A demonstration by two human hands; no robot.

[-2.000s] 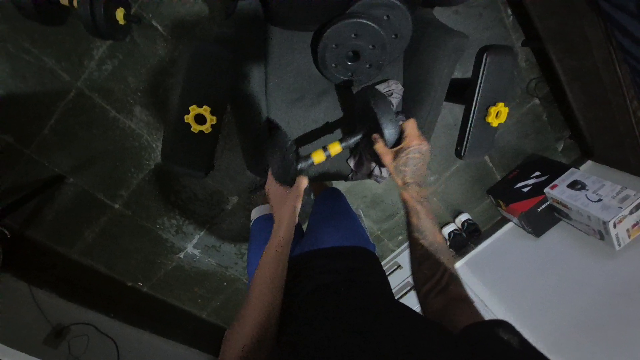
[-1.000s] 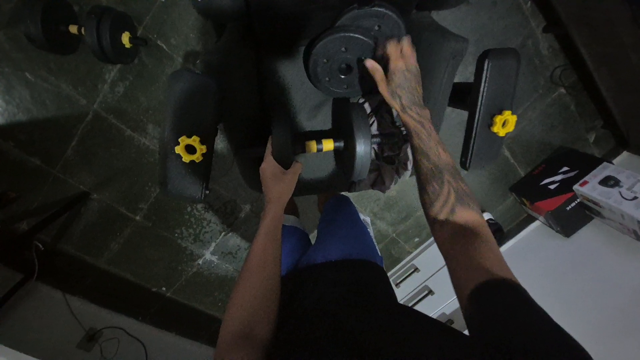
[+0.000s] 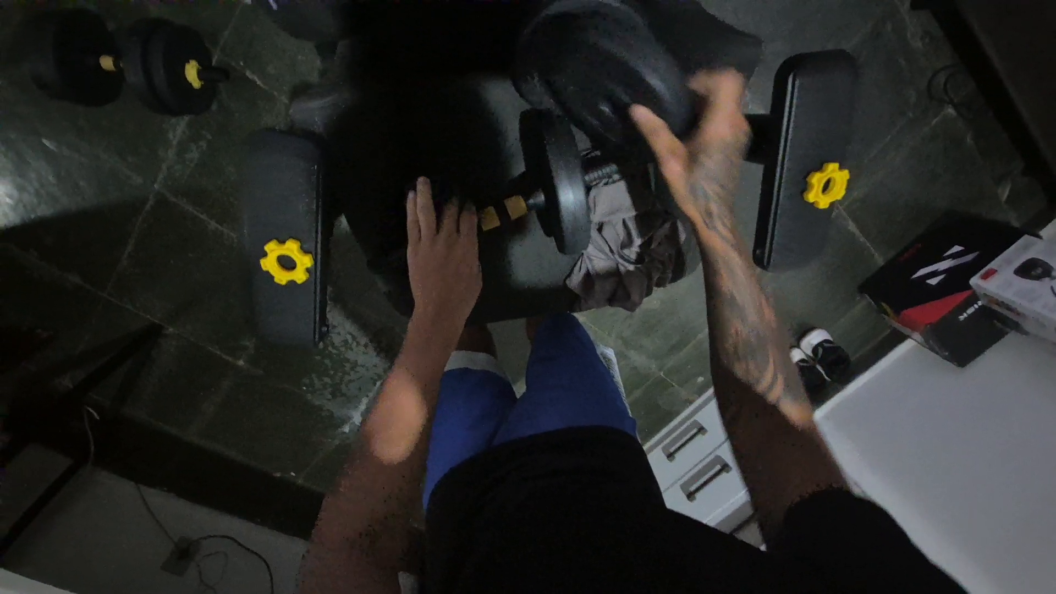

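Note:
A black dumbbell bar with yellow bands (image 3: 503, 212) lies across the dark padded seat. One black weight plate (image 3: 557, 181) is on it, and its threaded end sticks out on the right. My left hand (image 3: 444, 247) rests at the dumbbell's left end, fingers forward; shadow hides what lies under them. My right hand (image 3: 701, 140), blurred, grips the right edge of a tilted black weight plate (image 3: 610, 70) above the bar's threaded end. A crumpled grey cloth (image 3: 631, 247) lies beneath that end.
Padded arms with yellow star knobs (image 3: 286, 261) (image 3: 826, 185) flank the seat. Another dumbbell (image 3: 169, 66) lies on the floor at upper left. Boxes (image 3: 949, 280) stand by a white cabinet (image 3: 949, 470) at right, with shoes (image 3: 819, 356) nearby.
My right hand went from the dumbbell to the stacked plates, and now a plate is tilted up in it. My left hand stays near the dumbbell's left end.

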